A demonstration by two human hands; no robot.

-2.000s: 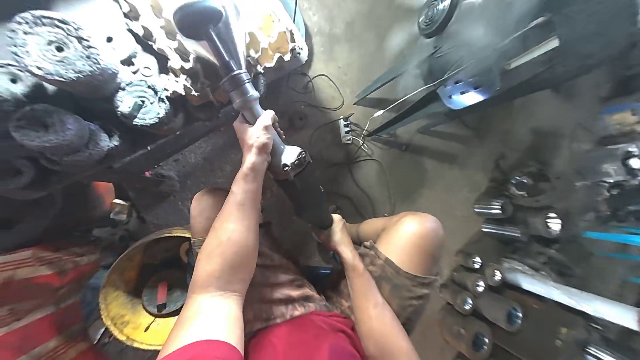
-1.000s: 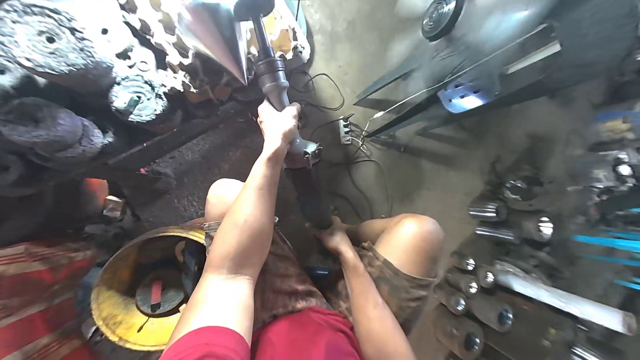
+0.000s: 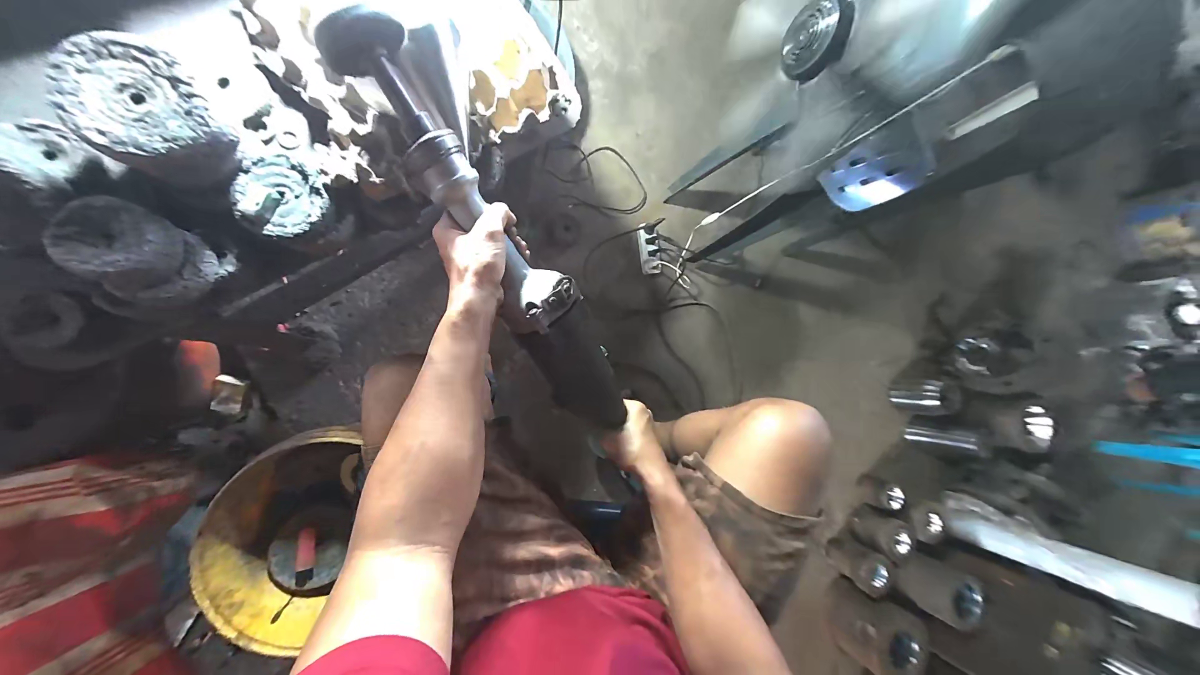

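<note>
Both my hands hold a long power grinder (image 3: 581,361) slanting from my lap toward the upper left. My left hand (image 3: 478,253) is wrapped around its grey metal neck. Around the lower end of the dark body closes my right hand (image 3: 633,436), near my right knee. At the far end a shaft carries a dark round head (image 3: 360,39). A shiny metal cone (image 3: 436,75) lies right beside that shaft; whether they touch I cannot tell.
Rolled abrasive or cloth wheels (image 3: 131,98) are stacked at upper left. A yellow basin (image 3: 248,609) stands by my left leg. A power strip (image 3: 649,249) and cables lie on the floor ahead. A metal stand (image 3: 877,178) is at upper right, with metal cylinders (image 3: 956,600) at lower right.
The grinder's head end and my left hand have swung to the left since one second ago. The cone now shows to the right of the shaft, where before it was on the left.
</note>
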